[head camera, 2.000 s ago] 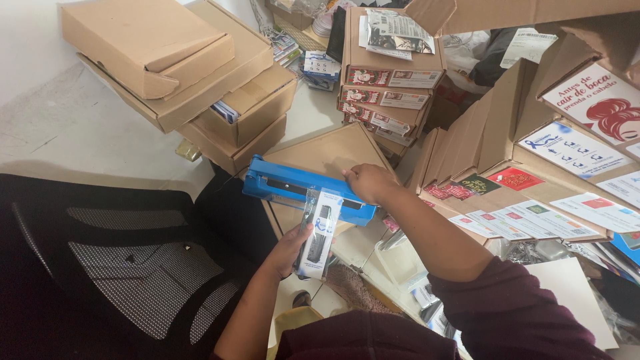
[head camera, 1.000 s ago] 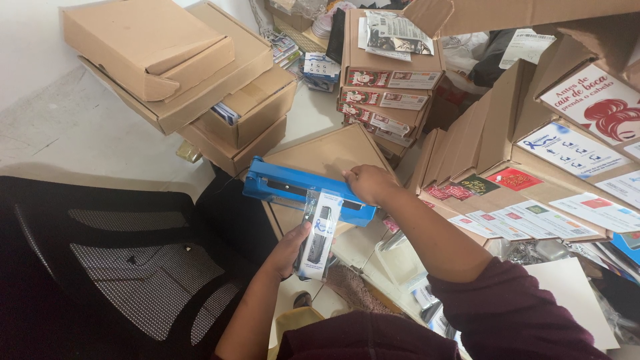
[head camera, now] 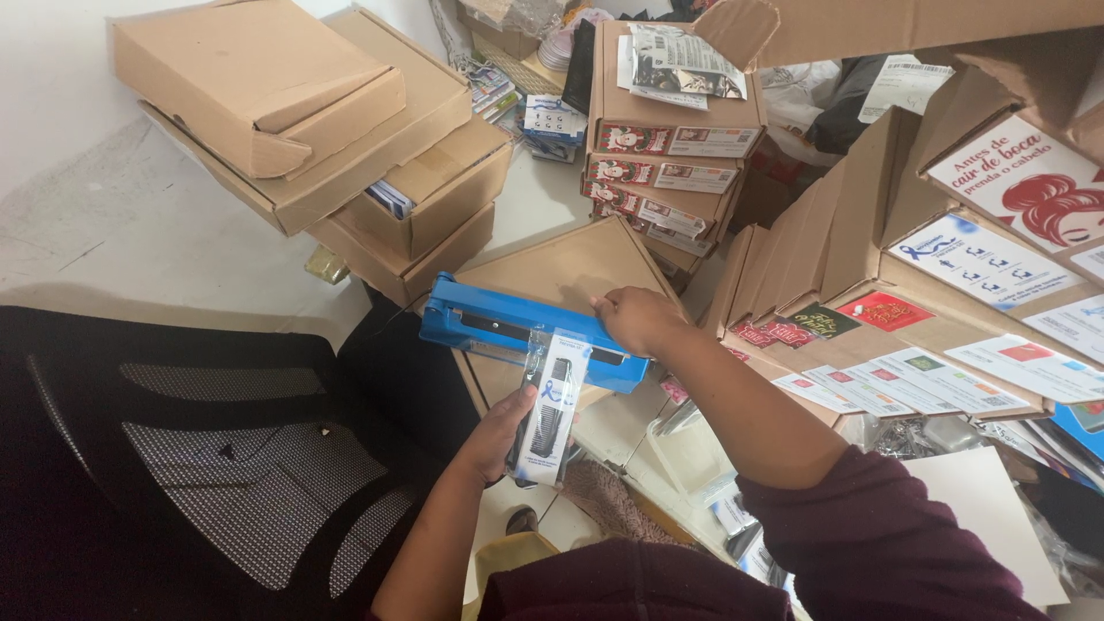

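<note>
A blue impulse bag sealer (head camera: pixel 483 315) lies slantwise on a flat cardboard box (head camera: pixel 552 259). My left hand (head camera: pixel 500 435) holds a clear plastic packet (head camera: pixel 552 414) with a printed white card and a black comb in it; the packet's top end lies over the sealer's near edge. My right hand (head camera: pixel 642 323) rests with curled fingers on the right part of the sealer's blue arm, pressed against it. Whether the packet's end is between the jaws cannot be told.
Cardboard boxes (head camera: pixel 259 69) are piled at the left, and more boxes (head camera: pixel 681 103) with printed labels stand behind. At the right are slanted cartons (head camera: pixel 828 216) bearing cards. A black mesh chair (head camera: pixel 250 483) stands at the lower left, and a clear plastic container (head camera: pixel 690 453) is near my right forearm.
</note>
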